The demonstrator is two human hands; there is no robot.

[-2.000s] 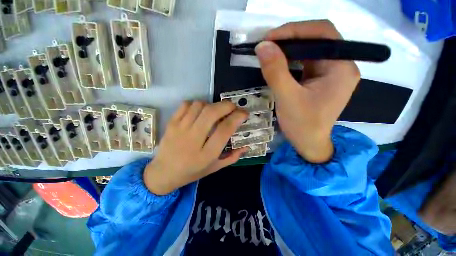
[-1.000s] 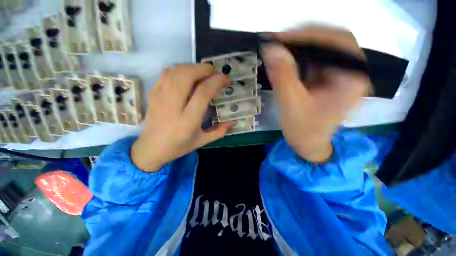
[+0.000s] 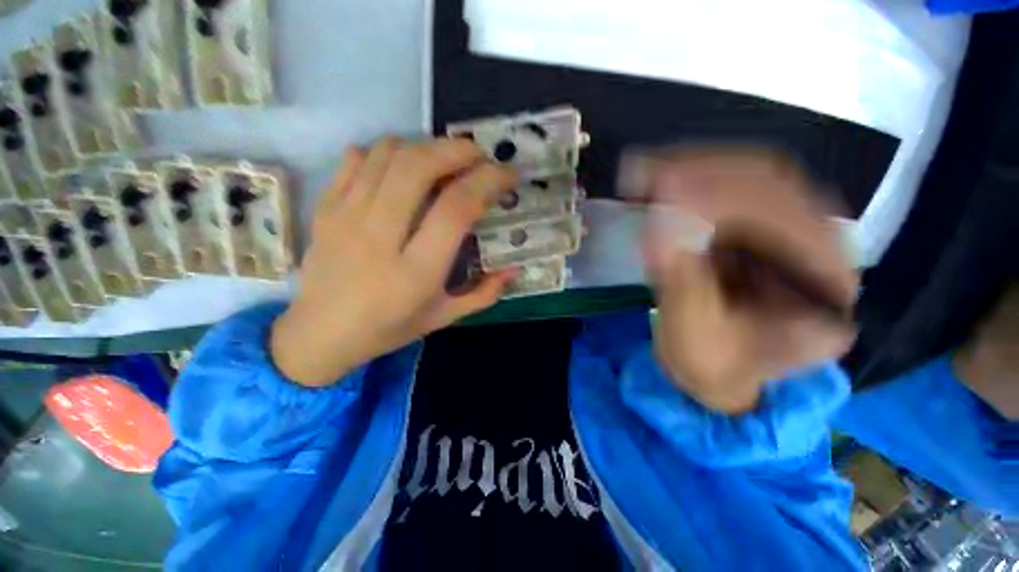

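Several beige plastic housings [image 3: 541, 237] lie stepwise in a stack near the bench's front edge. My left hand [image 3: 391, 229] holds the stack from its left side, fingers on the upper housings and thumb at the lowest. Small dark pieces show inside the upper two housings. My right hand [image 3: 743, 263] is blurred, right of the stack and apart from it. A dark shape in it looks like the tweezers [image 3: 771, 274]; their tips cannot be made out. The black adhesive sheet [image 3: 670, 117] lies behind, on white backing paper [image 3: 693, 56].
Beige housings with black fittings [image 3: 145, 223] stand in two rows on the bench at left. An orange-red pad [image 3: 108, 422] is below the bench at lower left. Another person's blue sleeve [image 3: 950, 419] and a dark shape are at right. The green bench edge [image 3: 609, 302] runs in front.
My right hand has moved from over the black sheet down towards me and away from the stack. My left hand stays on the housings. The view has shifted, so the bench sits higher in the picture.
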